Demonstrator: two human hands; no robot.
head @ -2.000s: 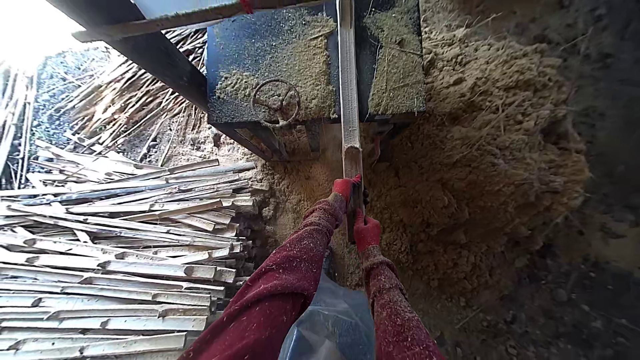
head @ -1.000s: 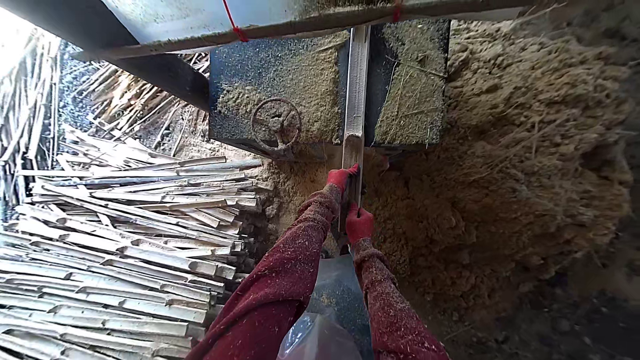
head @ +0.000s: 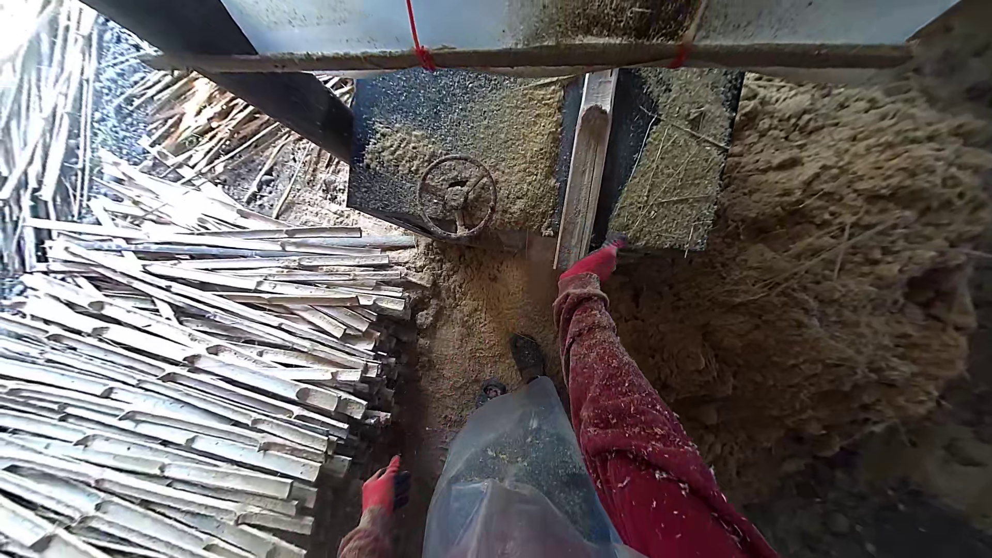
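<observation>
A split bamboo strip (head: 586, 174) lies lengthwise in the dark channel of a metal machine (head: 457, 108) dusted with sawdust. My right hand (head: 595, 262), in a red glove with dark fingertips, is at the strip's near end, by the machine's front edge; its fingers are partly hidden, so I cannot tell whether they grip. Low in the view, my left hand (head: 385, 487), in a matching glove, hangs beside the stacked split bamboo (head: 256, 442) with nothing seen in it. A rusty handwheel (head: 457, 196) stands on the machine's front, left of the strip.
A large sawdust heap (head: 837, 294) rises at the right. Across the top runs a horizontal bar (head: 527, 59) with red ties, beside a dark slanted beam (head: 294, 108). My shoes (head: 528, 356) stand on sawdust-covered ground, below the machine. More bamboo strips (head: 46, 116) lie at the far left.
My left hand has left the bamboo strip and moved down and left, towards the stack. My right hand has moved up to the machine's edge. The strip has gone farther into the machine.
</observation>
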